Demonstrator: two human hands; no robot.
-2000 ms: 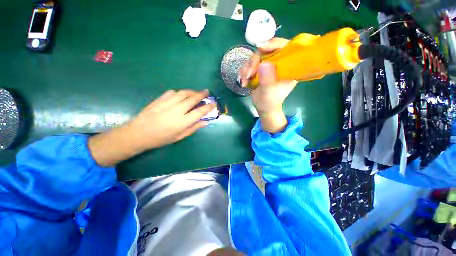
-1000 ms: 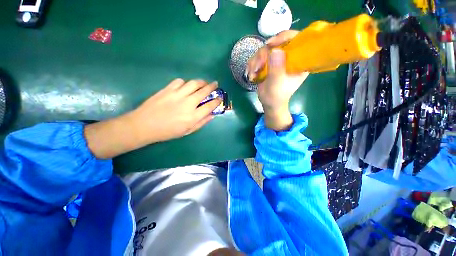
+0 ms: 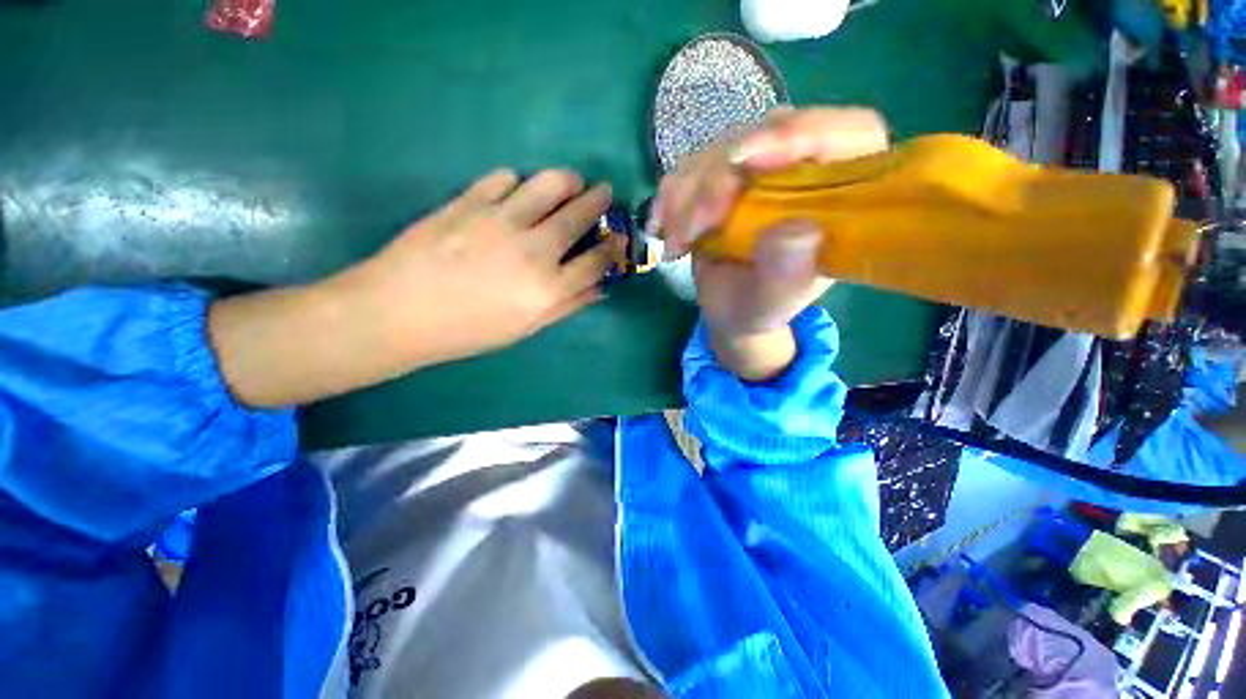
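Note:
A small dark assembly point(image 3: 615, 246) lies on the green mat, mostly hidden under the fingers of my left hand point(image 3: 499, 260). A gold-brown tab shows at its right end. My right hand point(image 3: 765, 225) grips a large yellow tool point(image 3: 984, 232), which looks like a soldering gun. Its front end points left towards the tab, close beside it. The tip is hard to make out between my fingers, so I cannot tell whether it touches.
A round silver-grey speckled dish point(image 3: 713, 103) sits just beyond my right hand. A white pot point(image 3: 793, 14) is at the far edge. A red packet point(image 3: 242, 15) lies far left. Black trays point(image 3: 1148, 178) with grey-white strips point(image 3: 1052, 376) stand at the right, near the black cord point(image 3: 1080, 471).
My right hand and the yellow tool have moved nearer, off the dish and up to the assembly. The tool's rear has swung lower. The bench view has shifted, with the phone unit and white wad out of view.

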